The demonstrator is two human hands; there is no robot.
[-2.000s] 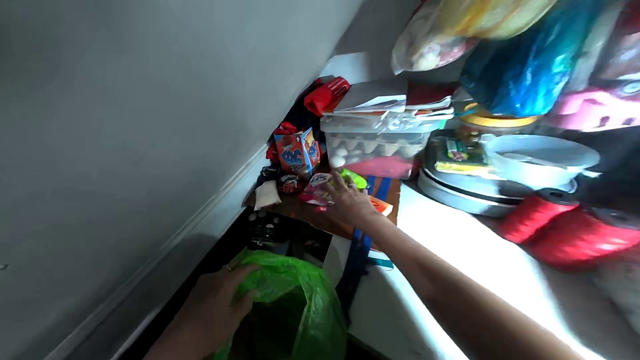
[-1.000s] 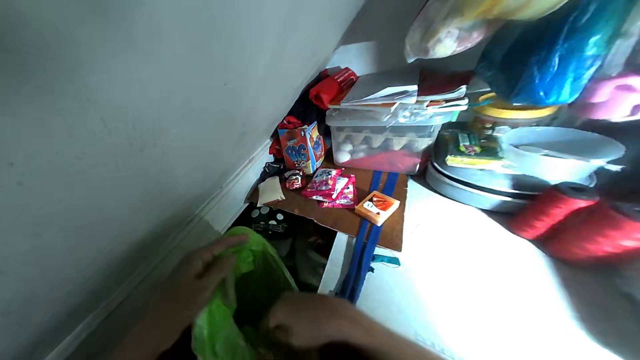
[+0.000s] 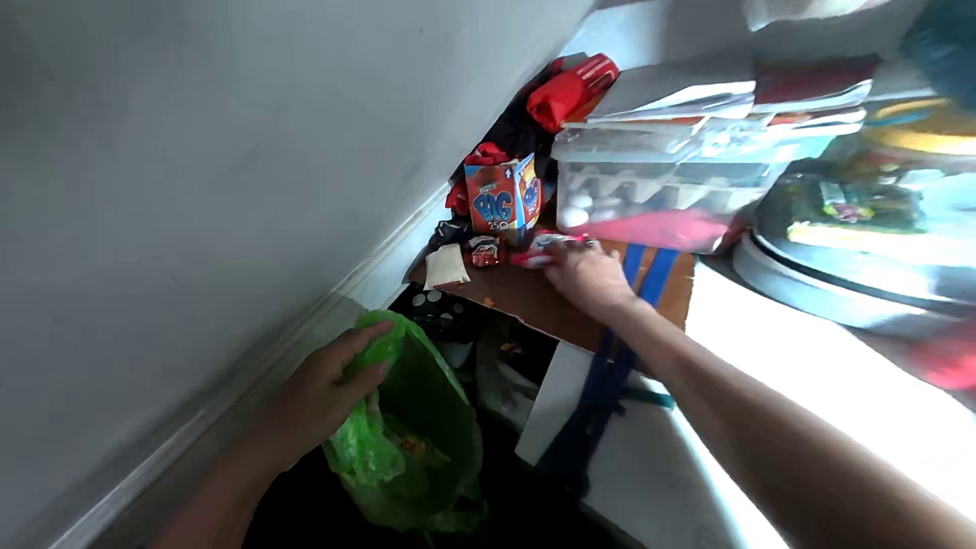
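My left hand (image 3: 335, 385) pinches the rim of a green plastic bag (image 3: 450, 457), whose mouth gapes toward me; a small yellowish item lies inside. Over the brown cardboard (image 3: 526, 301), my right hand (image 3: 587, 274) has its fingers on pink packets (image 3: 537, 252); whether it grips them is hard to tell. Left of those packets are a small red wrapped item (image 3: 486, 251) and a cream paper piece (image 3: 446, 268). An orange and blue snack box (image 3: 492, 200) stands just behind them. Blue straps (image 3: 648, 278) cross the cardboard beside my right wrist.
A clear plastic bin (image 3: 648, 179) with eggs and papers on top stands behind. Round metal containers (image 3: 823, 282) are at the right, with a blurred red object (image 3: 949, 354). The grey wall (image 3: 252, 168) slopes along the left. A dark gap with clutter lies below the cardboard.
My right hand has moved from the bag's mouth back to the pink packets. The orange box seen on the cardboard a second ago no longer shows there. My left hand still holds the bag.
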